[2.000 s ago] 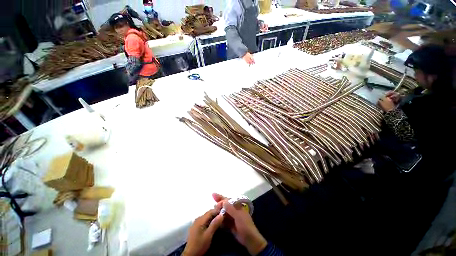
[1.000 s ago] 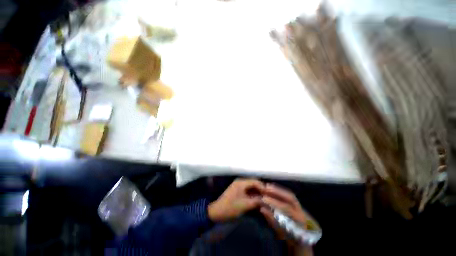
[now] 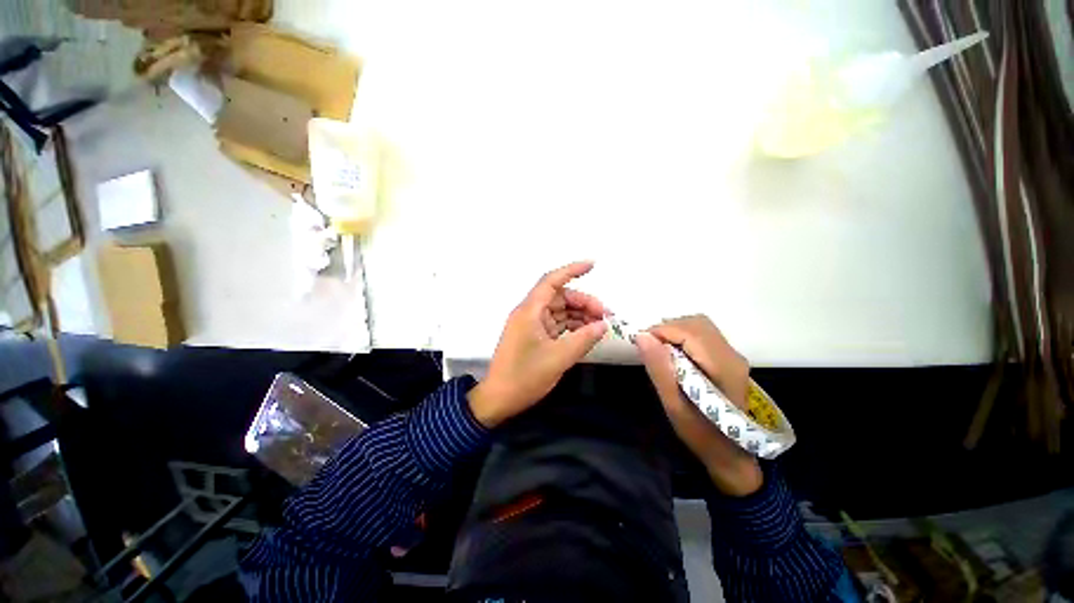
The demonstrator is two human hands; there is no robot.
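A roll of double-sided tape (image 3: 733, 421) with grey marks on its white liner hangs from my right hand (image 3: 697, 383), which holds it near the table's front edge. My left hand (image 3: 532, 342) pinches the free end of the tape between thumb and a finger, with the other fingers partly spread. A short piece of tape (image 3: 621, 329) spans between the two hands. Both hands are bare. Whether a card is also between my fingertips cannot be told.
A squeeze bottle (image 3: 824, 106) lies at the upper right of the white table (image 3: 565, 153). Brown strips (image 3: 1022, 200) overhang the table at right. At left are a small glue bottle (image 3: 343, 171), brown panels (image 3: 273, 118), a white block (image 3: 127, 200) and a tan block (image 3: 139, 295).
The view has swung down to the near table edge. My hands, close together earlier, are now slightly apart with a short piece of tape visible between them.
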